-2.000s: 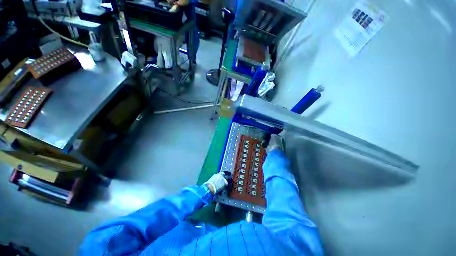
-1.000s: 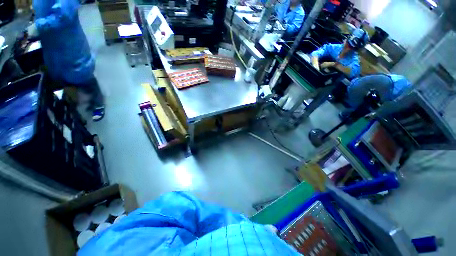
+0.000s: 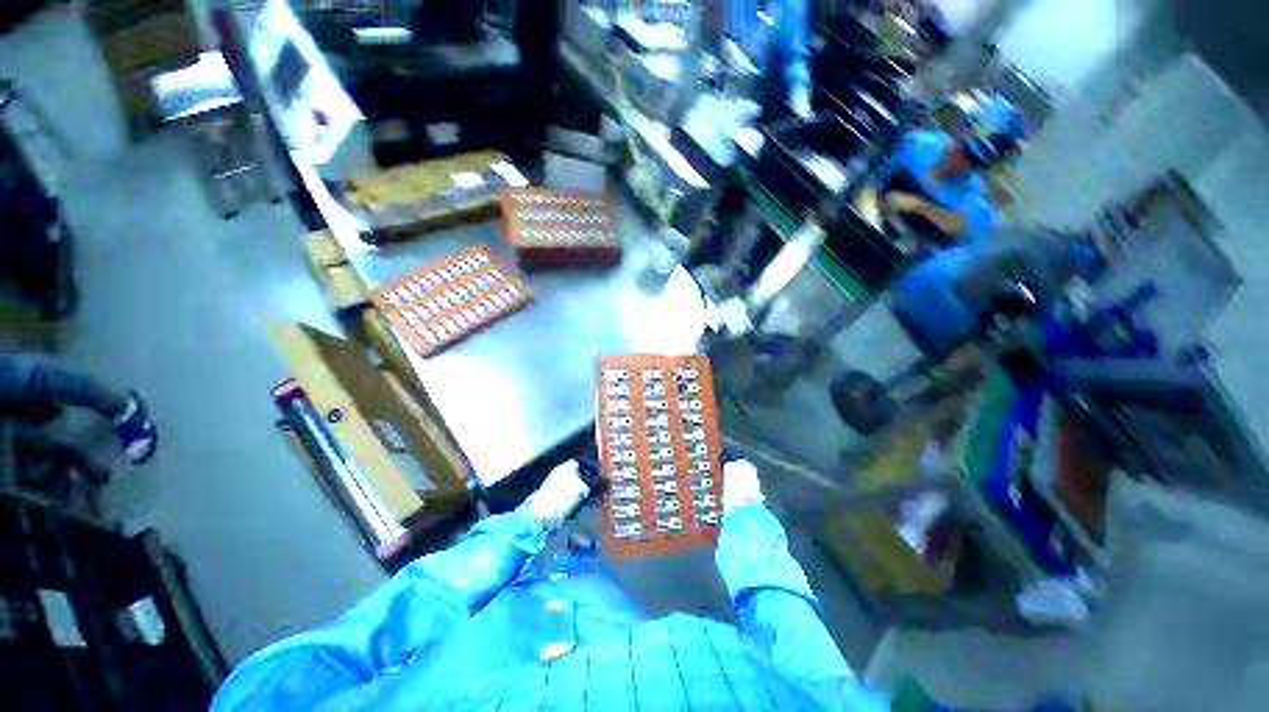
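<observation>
An orange-brown carrier plate with three rows of small silver-white parts is held up in front of my body, between both hands. My left hand, in a white glove with dark fingertips, grips its left edge. My right hand, also gloved in white, holds its right edge; its fingers are partly hidden. A second loaded carrier lies flat on the shiny metal table. A stack of carriers with a loaded one on top stands behind it.
Brown cardboard and a long roller-like bar are beside the table at left. A person in blue is at the upper right, near a fan. Another person's leg and shoe show at far left. Blue-edged equipment is at right.
The carrier has left the printing base and is now held up in both hands. My view has turned left from the printer toward the metal table.
</observation>
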